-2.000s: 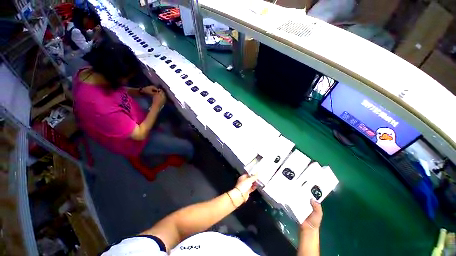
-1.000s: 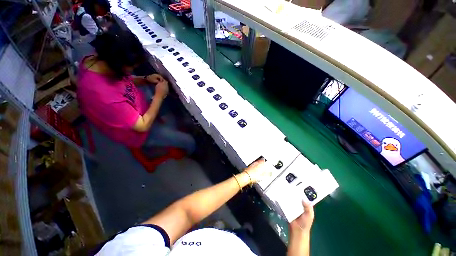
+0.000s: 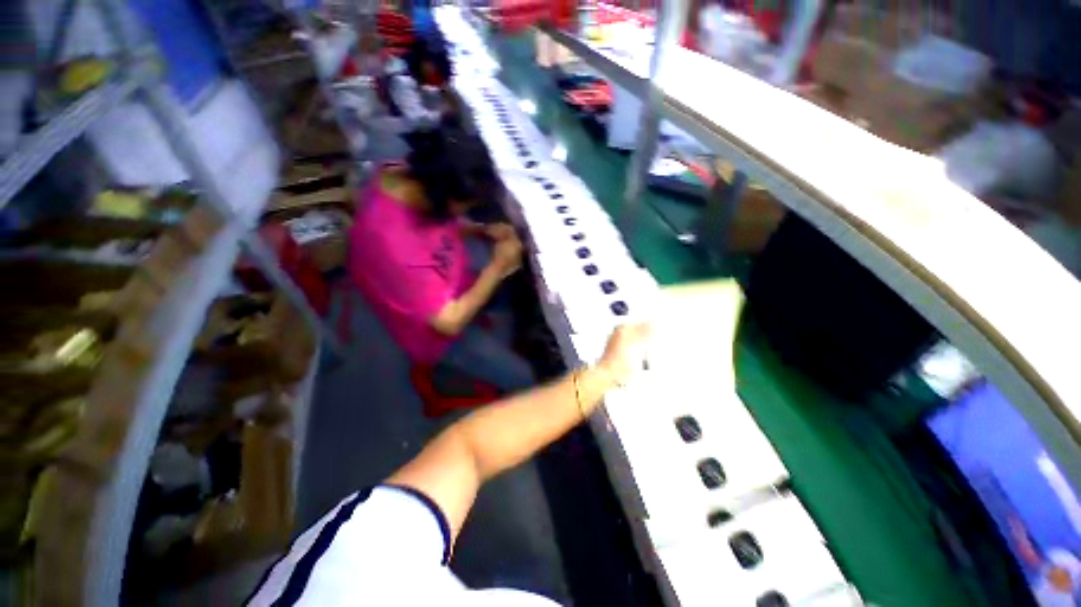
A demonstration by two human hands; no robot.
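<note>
A long row of white smartwatch boxes (image 3: 693, 385) with black square watch pictures on top runs along the bench from the far end to the near lower right. My left hand (image 3: 622, 353) is over the row's left side, with its fingers closed on the left edge of a flat pale sheet (image 3: 702, 330) with a yellowish right edge. The sheet covers part of the box tops; blur hides its print and the exact grip. My right hand is out of the picture.
A person in a pink top (image 3: 401, 267) sits left of the row. A white raised shelf (image 3: 854, 160) with a metal post (image 3: 656, 113) stands on the right, above a green bench top (image 3: 788, 415) and a lit screen (image 3: 1008, 462). Racks with cartons (image 3: 119, 391) stand at left.
The view has turned left and blurred. My left hand has moved farther up the row and now holds the pale sheet. My right hand, earlier on the near boxes, has left the picture.
</note>
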